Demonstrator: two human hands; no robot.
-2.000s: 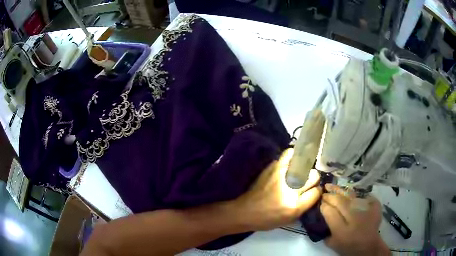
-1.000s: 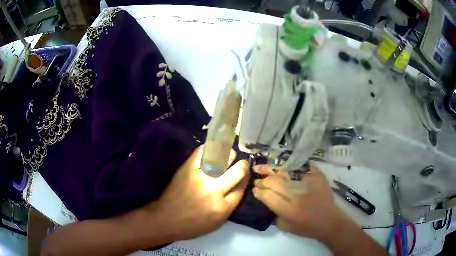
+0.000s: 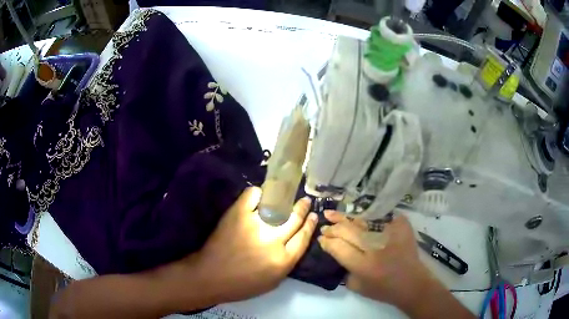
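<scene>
A dark purple garment [image 3: 162,137] with cream-gold embroidery drapes over the white table from the left up to the sewing machine [image 3: 374,124]. My left hand [image 3: 259,243] lies on the cloth below the lamp tube [image 3: 287,165], fingertips pressing the cloth beside the presser foot [image 3: 321,202]. My right hand [image 3: 374,252] is just right of it, its fingertips on the same dark cloth edge, below the machine head. A loose end of the cloth hangs between the hands. The needle point cannot be made out.
Black thread snips [image 3: 443,252] lie right of my right hand. Scissors with pink-red and blue handles [image 3: 498,293] lie further right. A green and white thread cone [image 3: 390,47] tops the machine. A purple basket [image 3: 90,61] is at the left. A ruler scale [image 3: 231,310] runs along the front edge.
Since two seconds ago the view has swung right, bringing the scissors into sight. Over the last second both hands have stayed at the presser foot, with only slight shifts.
</scene>
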